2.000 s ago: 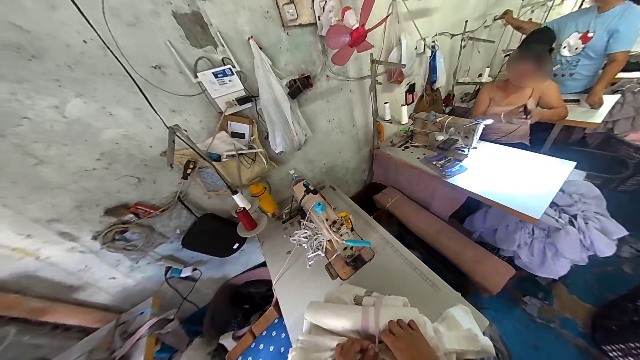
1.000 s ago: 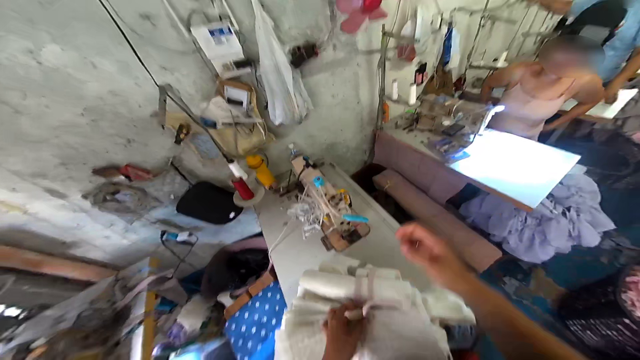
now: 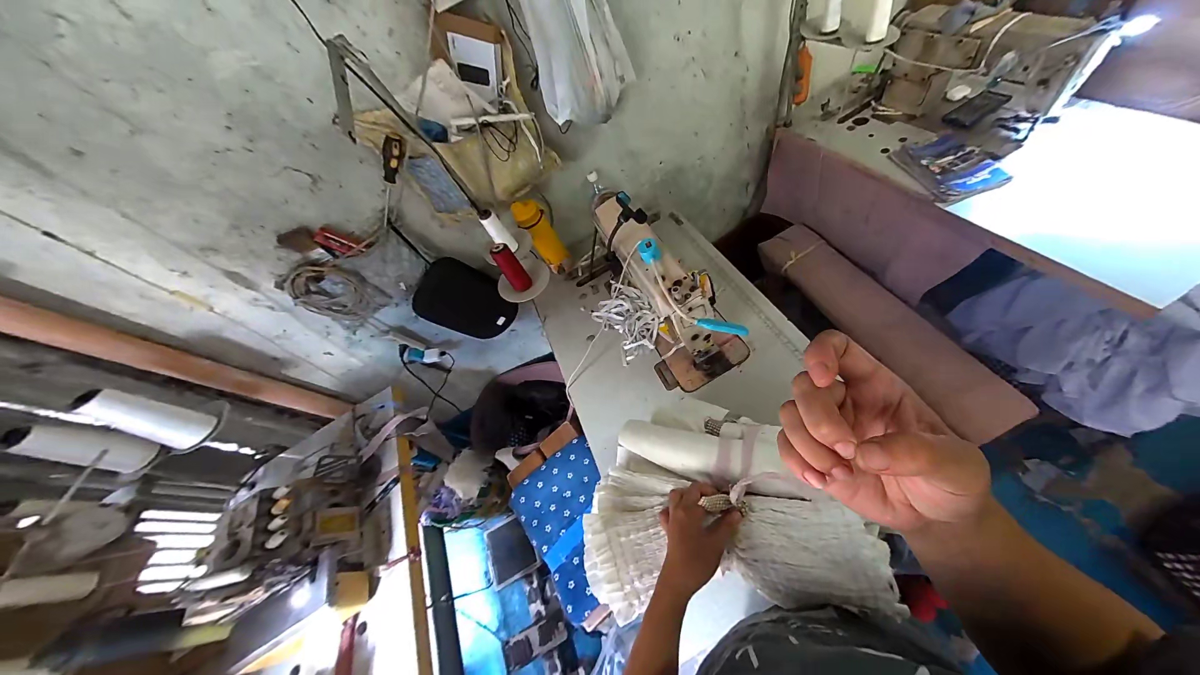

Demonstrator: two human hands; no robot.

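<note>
A bundle of cream gathered fabric lies on the near part of the grey sewing table, bound around its middle by a pale pink strip. My left hand rests on the bundle, its fingers on the knot of the strip. Raised above the bundle's right side, my right hand has its palm up and fingers curled; no object shows in it. Behind the bundle stands a sewing machine, with a heap of white cord against it and blue-handled thread snips on it.
Red and white thread cones and a yellow bottle stand at the table's back left. Blue flowered cloth hangs at the left edge. On the right lie a long wrapped roll and a second sewing table with a bright top.
My right hand was on the bundle beside the left two seconds ago; it has lifted off to the right. My left hand stays on the bundle. The view has moved closer and turned left.
</note>
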